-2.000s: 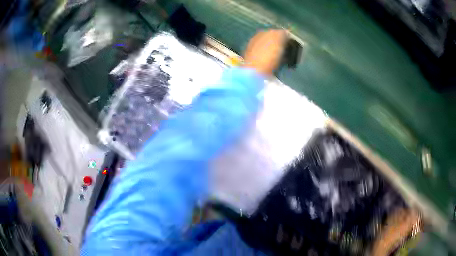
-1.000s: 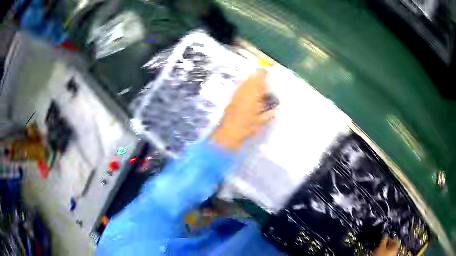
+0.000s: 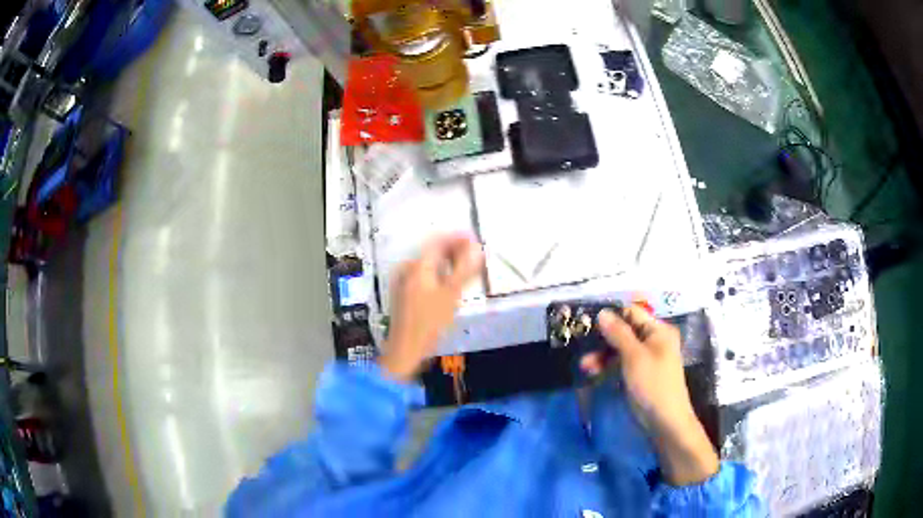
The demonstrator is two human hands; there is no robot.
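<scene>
A black camera cover plate with gold-coloured rings (image 3: 569, 323) is in my right hand (image 3: 648, 362), held by its right end between thumb and fingers, just off the front edge of the white machine table. My left hand (image 3: 427, 298) is raised over the table's front left, apart from the plate. It is blurred, with fingers bent; I see no object in it, but cannot tell if its fingertips meet.
The white table (image 3: 577, 223) carries a green-framed fixture (image 3: 452, 128), a red pad (image 3: 382, 101), a gold-brown press part (image 3: 435, 66) and stepped black fixtures (image 3: 554, 140). A clear tray of dark round pieces (image 3: 794, 304) lies right. Grey floor (image 3: 218, 293) is left.
The view has swung from the trays and green surface to the press table. Both hands are now in front of my body, and the ringed plate now shows clearly in my right hand.
</scene>
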